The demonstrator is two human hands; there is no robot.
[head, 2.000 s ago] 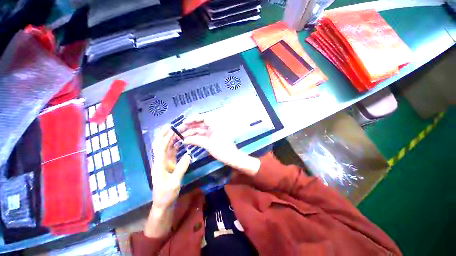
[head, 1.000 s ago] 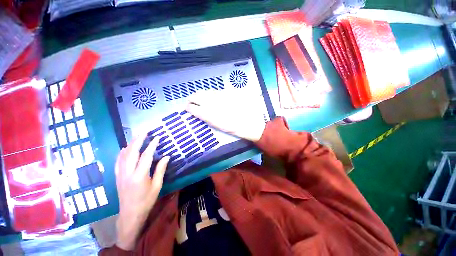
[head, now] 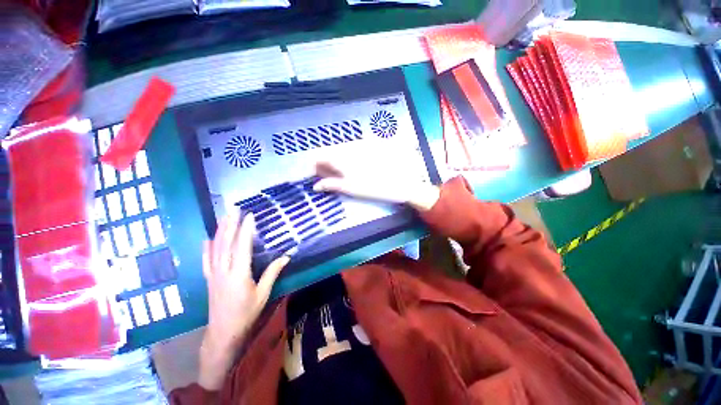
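Observation:
A silver-grey laptop bottom cover point(head: 387, 170) with two round fan grilles and a slotted band lies outside face up on a black mat point(head: 186, 134). A sheet with columns of dark bars point(head: 292, 217) lies over its lower left part. My left hand point(head: 237, 265) is at the sheet's lower left edge, fingers and thumb spread; a grip on it is not visible. My right hand point(head: 348, 180) is blurred at the sheet's upper right corner; whether its fingertips pinch anything cannot be told.
Left are white pads in rows point(head: 138, 202), a loose red strip point(head: 141, 123) and red film sheets point(head: 55, 190). Right are a black-and-red part point(head: 473, 96) on red bags and a stack of red bubble bags point(head: 593, 95). A ridged pale rail point(head: 364, 55) runs behind.
Since two seconds ago, my hands have parted and the barred sheet has come to lie flatter on the cover. Over the last second, my right hand has shifted slightly, and the view has moved a little.

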